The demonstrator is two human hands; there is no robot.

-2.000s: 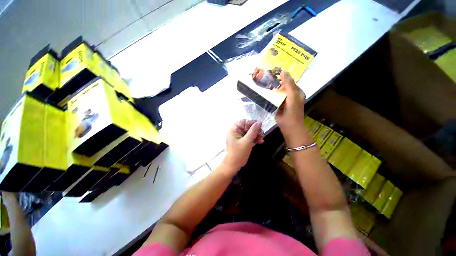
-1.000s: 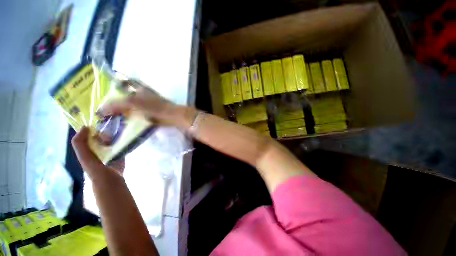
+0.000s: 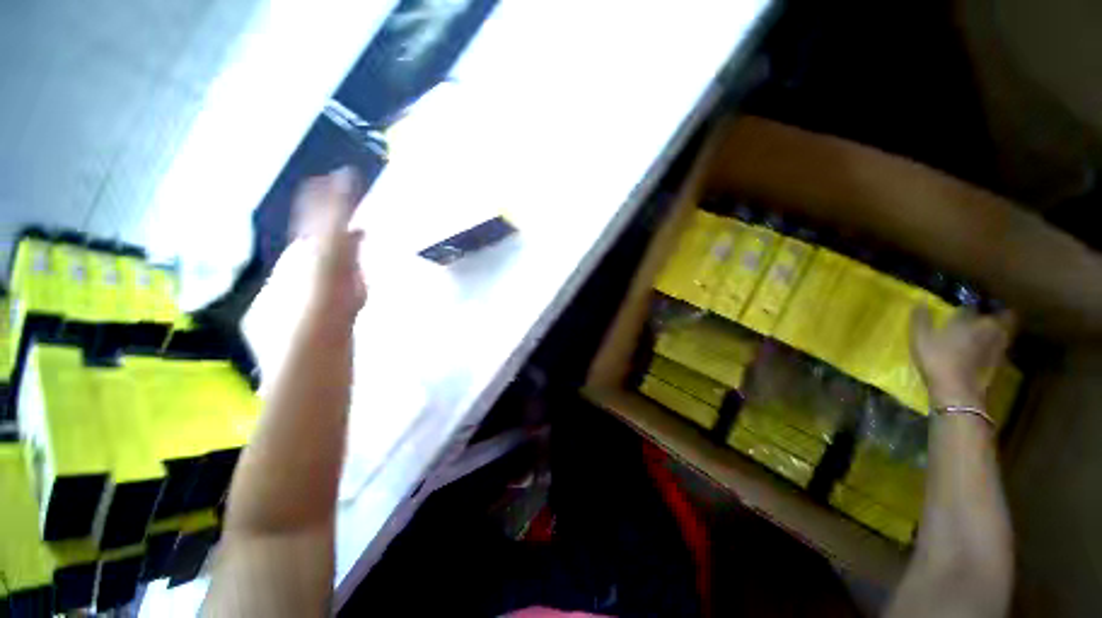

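My right hand is inside the open brown carton, on the yellow boxes at the right end of the top row. Its thumb and fingers are spread; whether they grip a box is unclear. My left hand is blurred over the bench near the dark strip, and its grasp cannot be made out. A box lies on the white bench to its right; its dark end shows, and the rest is lost in glare. Shiny clear film covers boxes in the carton.
Stacked yellow-and-black boxes stand at the left of the bench. Clear plastic lies on the dark strip at the top. The carton is right of the bench edge. A red bar shows below.
My hands have moved apart from the box and film they handled together. My right hand has gone into the carton; my left is over the bench. The view has turned.
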